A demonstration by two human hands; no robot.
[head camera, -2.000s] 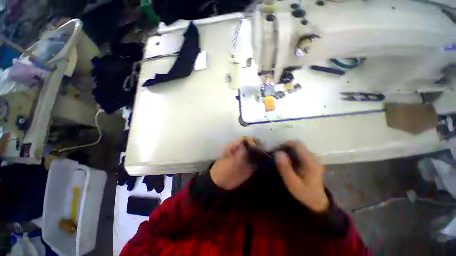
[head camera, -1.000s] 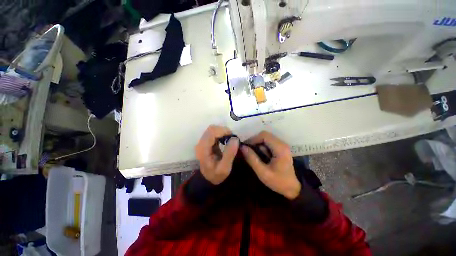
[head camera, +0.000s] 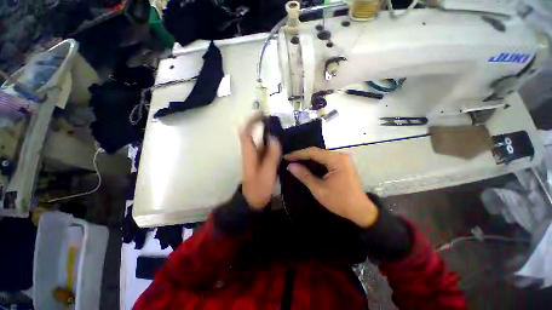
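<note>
A black fabric piece (head camera: 304,138) lies at the needle area of the white sewing machine (head camera: 423,51) and hangs down over the table's front edge. My left hand (head camera: 260,163) holds its left side near the presser foot, slightly blurred. My right hand (head camera: 333,181) pinches the fabric just in front of the needle area, thumb and fingers together. The fabric hides the needle plate's front part and the orange block. Whether the fabric is under the presser foot cannot be told.
Thread snips (head camera: 403,121), a dark thin tool (head camera: 364,94) and a brown card patch (head camera: 461,140) lie right of the needle. A curved black piece (head camera: 203,88) lies at the table's back left. Black bundles (head camera: 121,109) hang left. A white bin (head camera: 69,260) stands lower left.
Both hands have moved forward from the table's front edge to the needle area with the black fabric. The fabric is now spread out and covers the orange block.
</note>
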